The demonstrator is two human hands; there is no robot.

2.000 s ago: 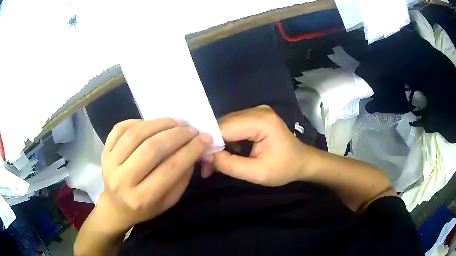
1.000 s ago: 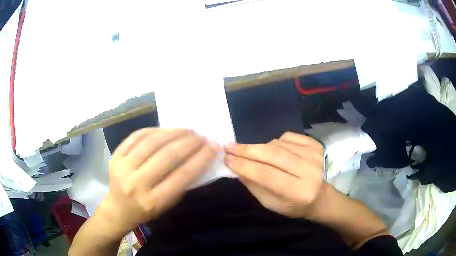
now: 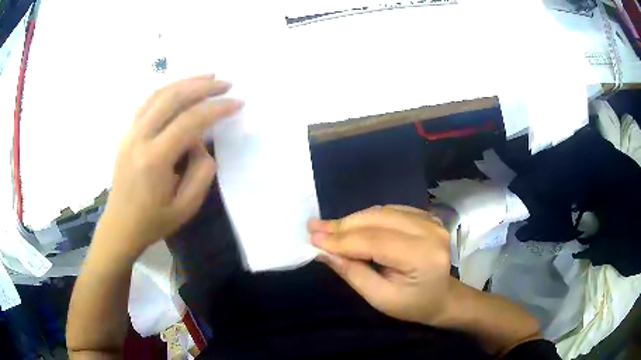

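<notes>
A white fabric piece (image 3: 270, 204) hangs over the front edge of the white-topped table (image 3: 404, 116) toward my dark-clothed lap. Its upper part merges with the white top. My right hand (image 3: 386, 264) pinches its lower right corner between thumb and fingers. My left hand (image 3: 169, 155) is at the upper left side of the piece, fingers apart and slightly blurred, with the fingertips over its left edge. I cannot tell whether these fingertips touch the cloth.
A red strip (image 3: 20, 126) runs down the table's left side. White pieces (image 3: 559, 116) hang over the edge at right. Black cloth (image 3: 590, 190) and cream cloth (image 3: 604, 281) are heaped at right. More white pieces lie below left. A dark slot-like line (image 3: 365, 13) crosses the top.
My left hand has let go of the lower end and moved up and left. The lower end now hangs flat and open. My right hand has moved slightly down and still pinches the piece.
</notes>
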